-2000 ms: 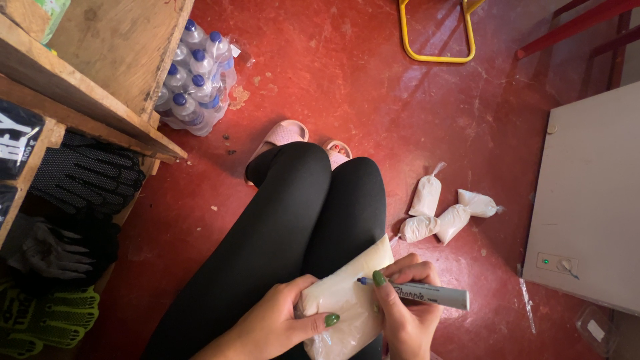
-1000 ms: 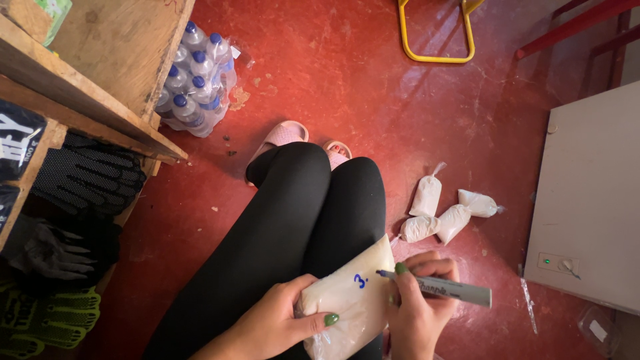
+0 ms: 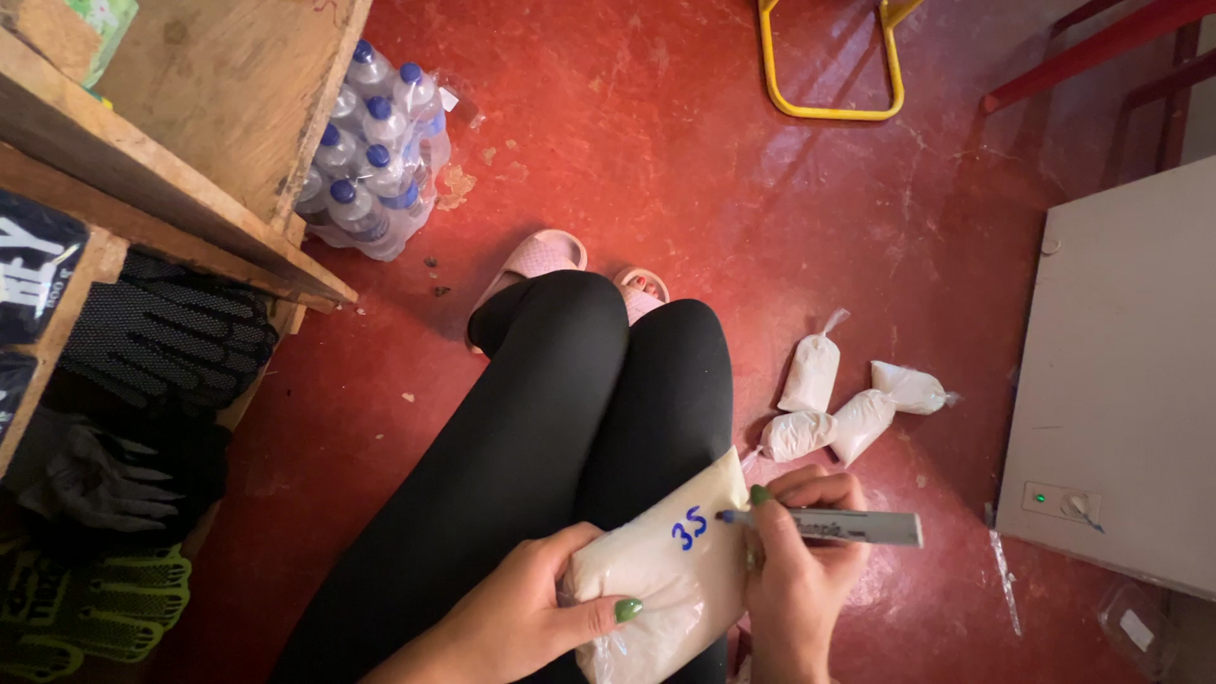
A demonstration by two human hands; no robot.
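My left hand (image 3: 546, 603) grips the lower left side of a clear plastic bag of white powder (image 3: 655, 570), which rests tilted over my lap. Blue handwritten digits stand on the bag's upper face. In my right hand (image 3: 807, 560) is a Sharpie marker (image 3: 855, 527) with a blue tip, held close to the bag's surface just right of the digits. The right hand's lower fingers are partly hidden beside the bag's edge. To the right on the floor lie several tied bags of white powder (image 3: 810, 372).
Shrink-wrapped bottles (image 3: 380, 152) stand by a wooden shelf (image 3: 237, 85) holding work gloves (image 3: 171, 328). A yellow metal frame (image 3: 836, 113) is at the top, and a white appliance or cabinet (image 3: 1121, 380) on the right. Pink slippers (image 3: 546, 255) are on my feet.
Blue marks have appeared on the bag: one digit stood there a second ago, and now there are two. The marker remains in my right hand, and my left hand keeps its hold.
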